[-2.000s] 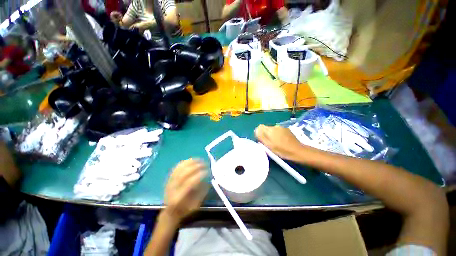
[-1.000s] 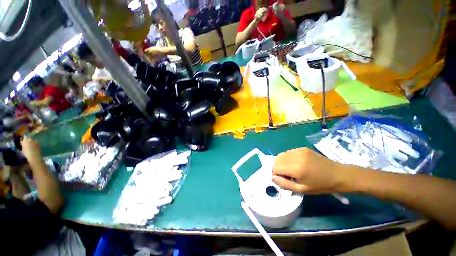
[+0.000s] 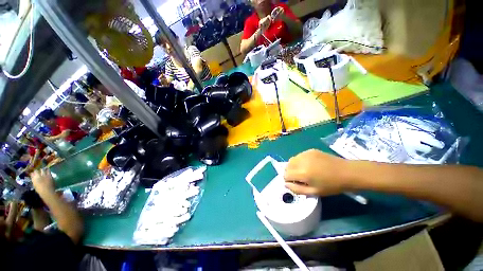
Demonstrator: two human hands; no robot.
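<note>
The white round housing (image 3: 292, 213) stands on the green bench in front of me, its centre hole facing up and its open rectangular frame at the upper left. One white strip (image 3: 279, 239) slants from its left side past the bench's front edge. Another strip (image 3: 356, 197) shows partly at its right, below my forearm. My right hand (image 3: 313, 173) is over the housing's upper right, fingers curled together, fingertips at its top face beside the hole. Whether they pinch a small part is hidden. My left hand is not in view.
Bags of white parts lie left (image 3: 170, 204) and right (image 3: 394, 138). Black covers (image 3: 182, 124) are heaped behind, beside a metal post (image 3: 98, 66). Part-built white housings (image 3: 329, 74) with black leads stand on orange and green sheeting. Other workers sit left and across. A carton (image 3: 405, 256) is below the front edge.
Since two seconds ago, my right hand has moved from beside the housing onto its top, and my left hand has left the picture. The view has tilted and shifted left. Over the last second my right hand stays there.
</note>
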